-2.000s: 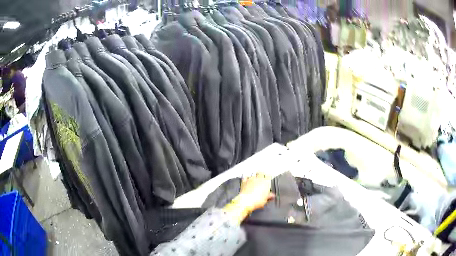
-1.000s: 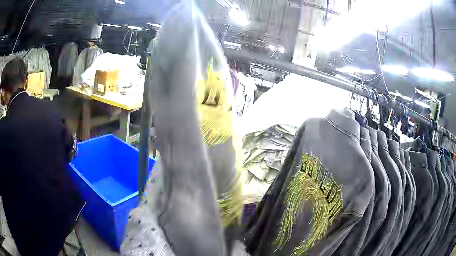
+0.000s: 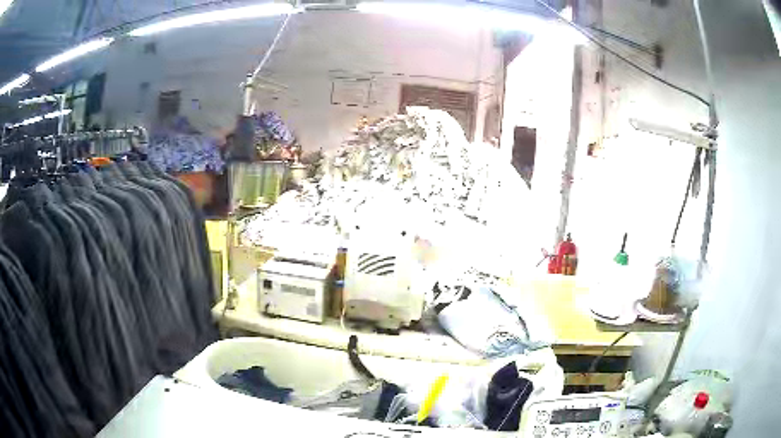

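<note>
No hand is in view. Nearest in front of me is the white sewing machine table (image 3: 158,412), cut off by the bottom edge. A white control panel (image 3: 575,416) with a small display and round buttons stands at its lower right. A yellow stick (image 3: 433,399) stands upright near the bottom middle. Behind the table edge, a pale trough (image 3: 205,364) holds a dark cloth piece (image 3: 254,383) and other cloth. Dark grey denim jackets (image 3: 103,282) hang densely at the left.
A white box-shaped device (image 3: 295,289) and a larger vented one (image 3: 384,287) stand on a bench behind. A large pale fabric pile (image 3: 411,171) rises beyond. Thread cones (image 3: 618,287) stand at the right. A red extinguisher (image 3: 565,257) is behind. A bottle with a red cap (image 3: 700,402) is lower right.
The view has swung from the hanging jackets, blue bin and person to the machine table. The jacket close in front of me and the patterned sleeve are out of the picture.
</note>
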